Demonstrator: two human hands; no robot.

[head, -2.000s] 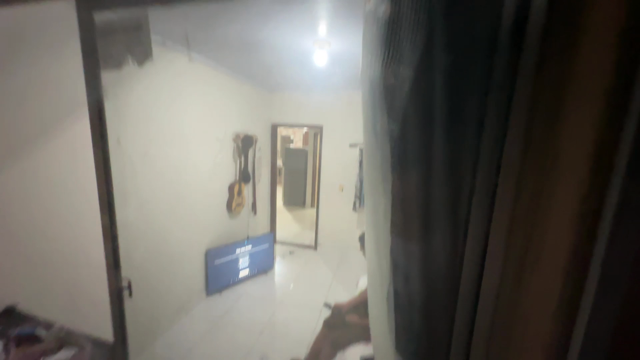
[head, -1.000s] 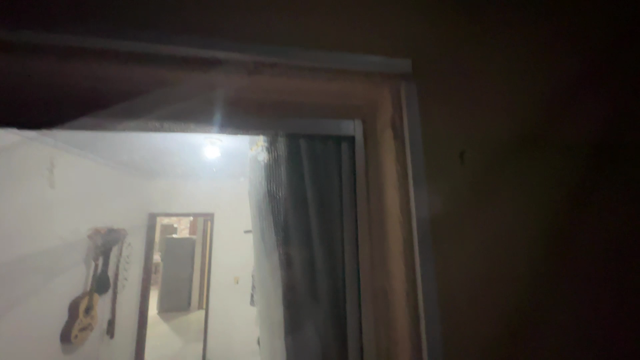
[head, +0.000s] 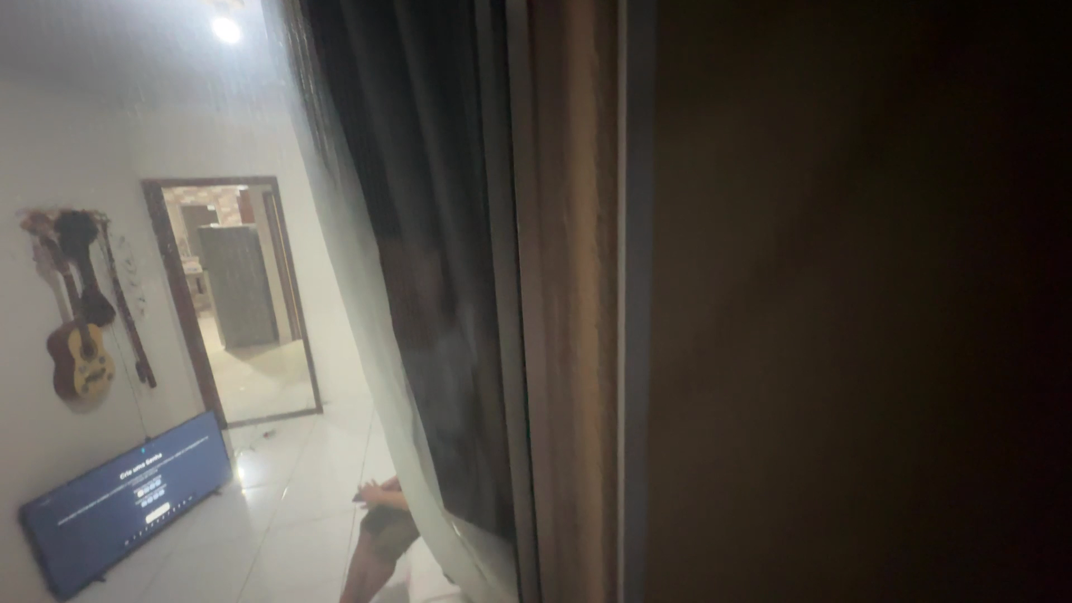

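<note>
Neither my left hand nor my right hand shows in the head view. Close in front stands a window frame (head: 578, 335), with a dark curtain (head: 444, 276) and a pale sheer curtain (head: 377, 335) behind the glass. Through the glass, a lit television (head: 126, 502) bearing writing stands low against the left wall, slightly tilted in the view. Above it an acoustic guitar (head: 82, 360) hangs on the wall beside other dark, long items. Another person's bare leg (head: 373, 557) and hand (head: 381, 492) show at the bottom, partly hidden by the sheer curtain; the hand holds a small dark object.
An open doorway (head: 314, 352) at the back of the room leads to another space with a tall grey refrigerator-like cabinet (head: 239, 285). A bright lamp (head: 226, 29) shines on the ceiling. Pale floor tiles (head: 285, 536) cover the room. A dark surface (head: 854, 301) fills the right side.
The view has swung downward, so the television and the other person's leg, out of frame a second ago, show again.
</note>
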